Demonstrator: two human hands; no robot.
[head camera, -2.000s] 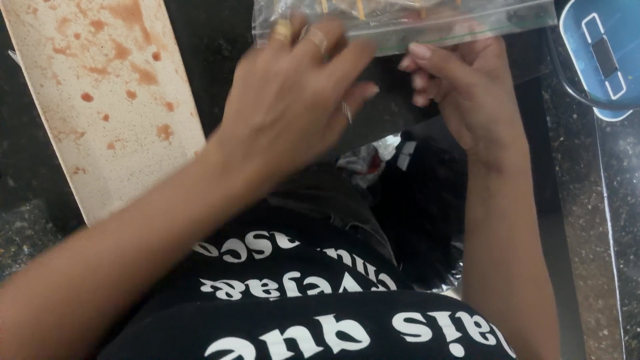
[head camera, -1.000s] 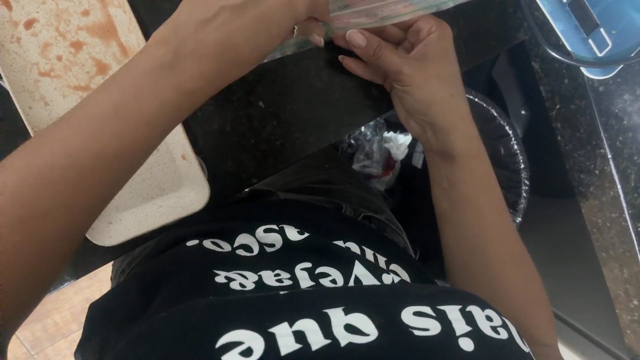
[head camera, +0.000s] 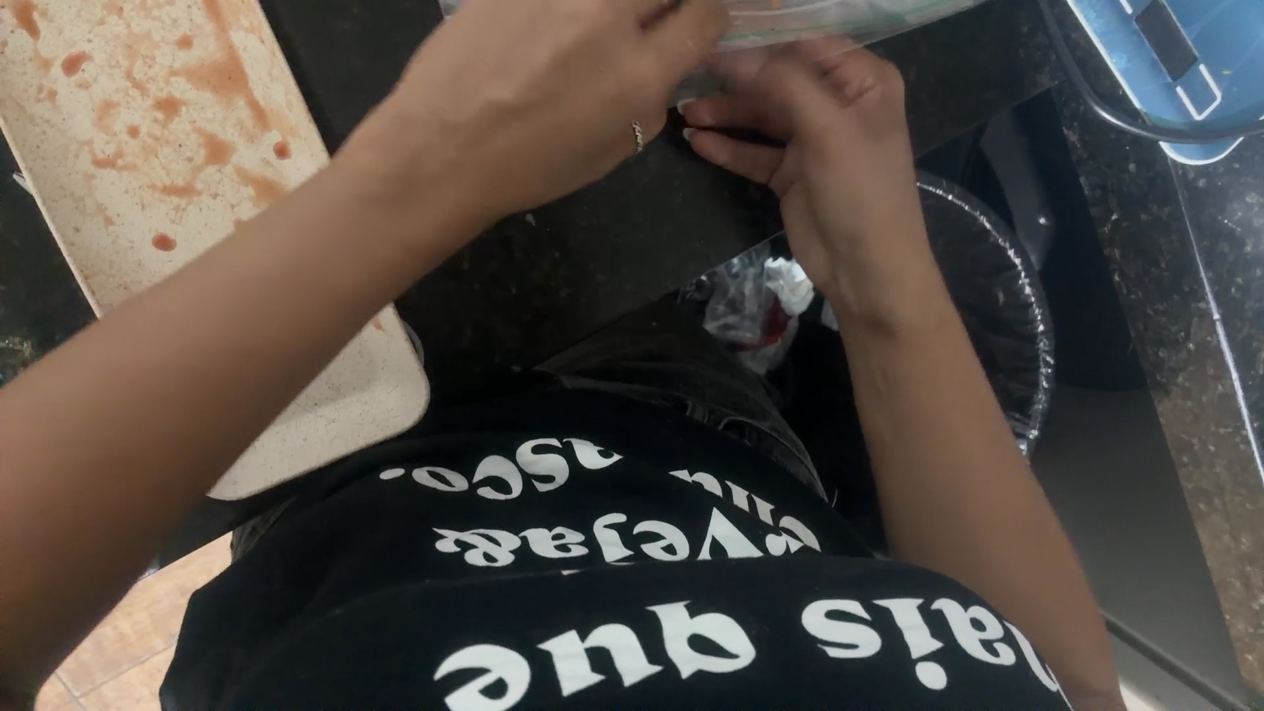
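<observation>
A clear plastic zip bag (head camera: 849, 22) runs along the top edge of the view, and most of it lies out of frame. My left hand (head camera: 553, 99), with a thin ring on one finger, is at the near edge of the bag; its fingertips are partly cut off or hidden. My right hand (head camera: 829, 128) pinches the same edge just to the right, thumb and fingers bent around the plastic. The two hands are close together over the dark counter.
A speckled cream tray (head camera: 365, 395) with reddish liquid stains lies at the left on the dark stone counter (head camera: 592, 257). Below the counter edge stands a lined bin (head camera: 1032, 316) with crumpled plastic and paper. A blue container (head camera: 1116, 49) with a clear rim is at the upper right.
The bag showed more fully two seconds ago and is now mostly beyond the top edge. My left hand has come closer to my right hand at the bag's edge. The view has shifted.
</observation>
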